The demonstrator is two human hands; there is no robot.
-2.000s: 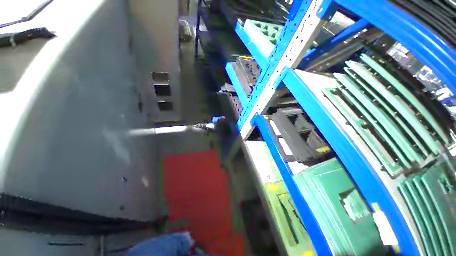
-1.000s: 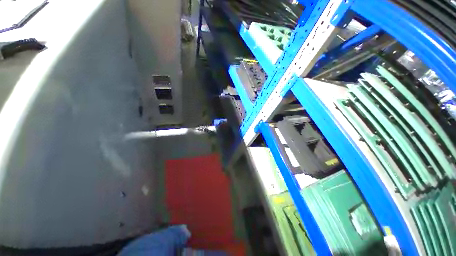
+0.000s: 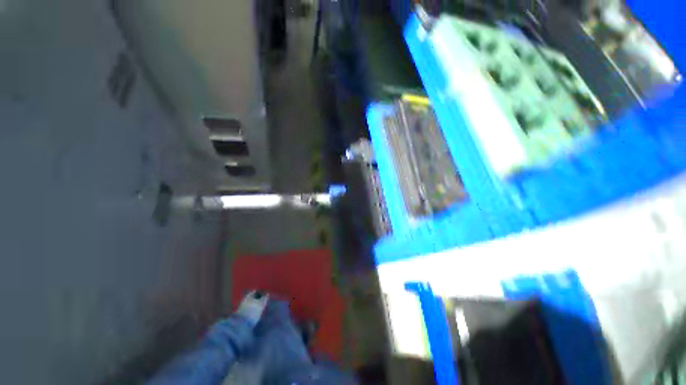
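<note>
My left hand (image 3: pixel 253 307), in a white glove with a dark spot at the fingertips, is small and blurred at the lower middle, at the end of a light blue sleeve (image 3: pixel 226 340). Whether it is open or holds anything cannot be told. My right hand is not in view. A pale green fixture (image 3: pixel 519 94) with rows of cut-outs lies on a blue shelf at the upper right. Brown-grey fixture plates (image 3: pixel 425 154) lie on the shelf left of it.
A blue and white rack upright (image 3: pixel 526 233) crosses the right side, close and blurred. A dark plate (image 3: pixel 500 342) is below it. A grey machine cabinet (image 3: pixel 90 210) fills the left. A red mat (image 3: pixel 289 278) lies on the aisle floor; a white bar (image 3: pixel 252 201) crosses beyond it.
The view has moved nearer the rack upright. The stacked green fixtures at right have left the picture, and the pale green one looks larger. My left glove and more sleeve now show.
</note>
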